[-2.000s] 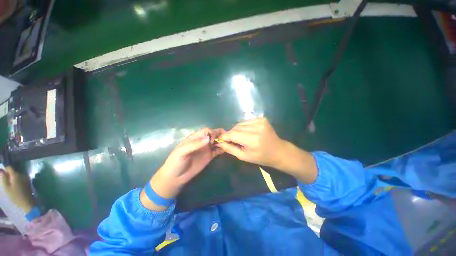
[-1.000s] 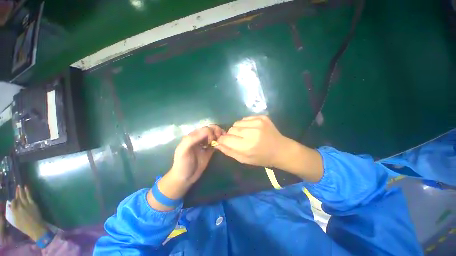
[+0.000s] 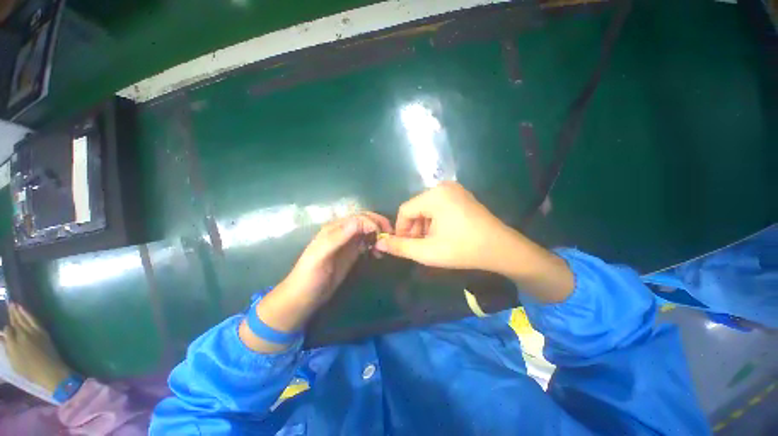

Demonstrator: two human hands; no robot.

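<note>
My left hand (image 3: 328,260), with a blue band on the wrist, and my right hand (image 3: 465,234) meet at the fingertips above the green bench. A tiny yellowish piece (image 3: 382,238) shows between them, at my right thumb tip. A small dark bit shows at my left fingertips, too small to name. My left fingers are curled around it. A pale yellow tape strip (image 3: 473,302) hangs below my right hand. Its upper part is hidden by my hand.
An open tablet (image 3: 60,183) lies on a black foam block (image 3: 128,170) at left. A neighbour's hand (image 3: 34,345) with a pink sleeve is at lower left. Another device (image 3: 32,64) lies at upper left. A white rail (image 3: 281,47) crosses behind the bench (image 3: 281,153). A blue sleeve is at right.
My right hand has shifted slightly right and its fingers have opened somewhat from their earlier closed bunch. The yellow piece remains between the fingertips. The neighbour's hand at lower left has moved left.
</note>
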